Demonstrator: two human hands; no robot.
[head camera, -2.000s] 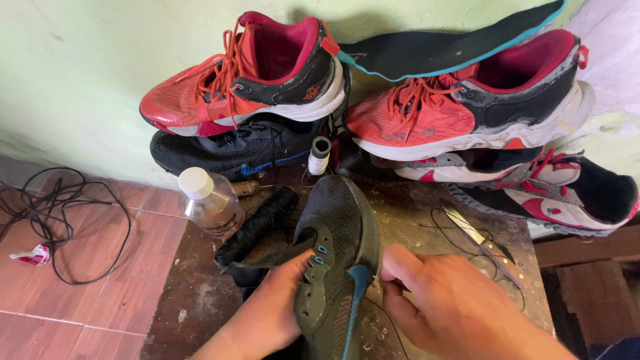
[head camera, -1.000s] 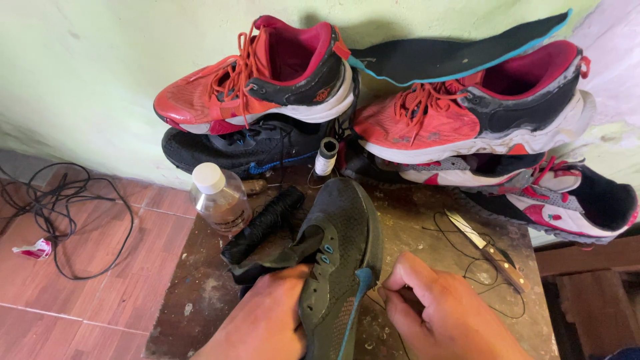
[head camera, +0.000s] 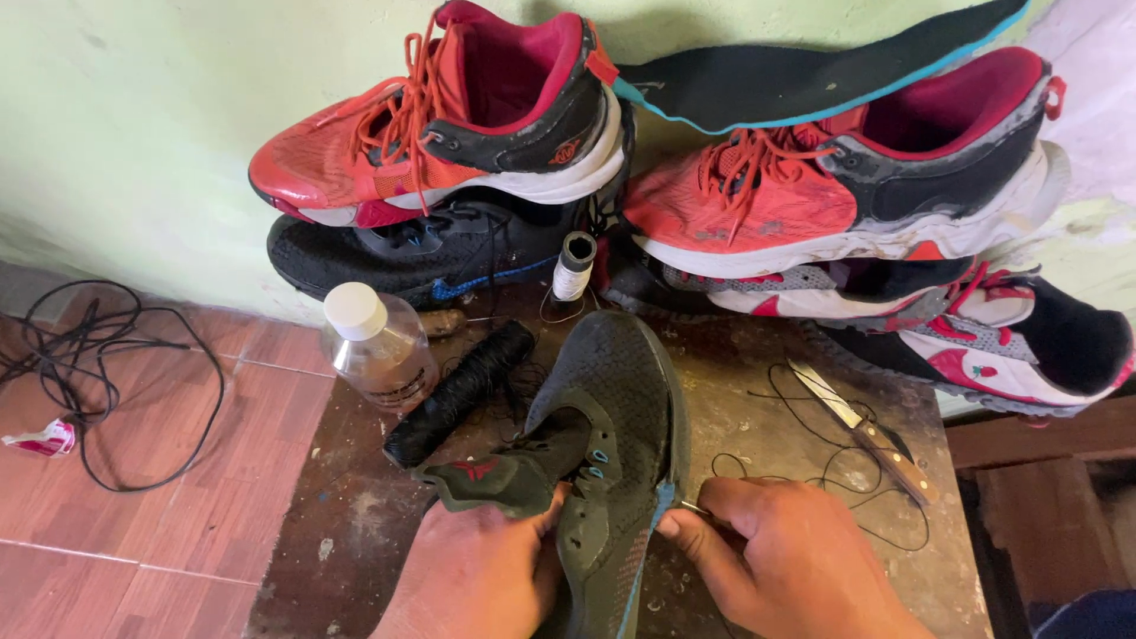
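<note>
A dark sneaker (head camera: 612, 382) with a blue side stripe stands toe away from me over the worn table. My left hand (head camera: 484, 564) grips it from the left, the fingers hidden inside the shoe's opening behind the tongue. At the sole's right edge, by the blue stripe, my right hand (head camera: 772, 541) pinches a thin metal tool (head camera: 694, 508), perhaps a needle or an awl; most of it is hidden by the fingers. Black thread (head camera: 834, 470) trails in loops to the right of this hand. A knife with a wooden handle (head camera: 896, 461) lies among the loops.
A clear bottle with a white cap (head camera: 355, 311), a spool of black thread (head camera: 461, 390) and a spool of white thread (head camera: 572, 271) stand or lie behind the shoe. Red sneakers (head camera: 524, 98) are stacked on others along the wall. A black cord (head camera: 106, 355) lies on the tiled floor.
My left hand has shifted on the shoe, with its fingers now deeper in the opening. The tongue now stands out to the left, over the hand. My right hand stays beside the sole.
</note>
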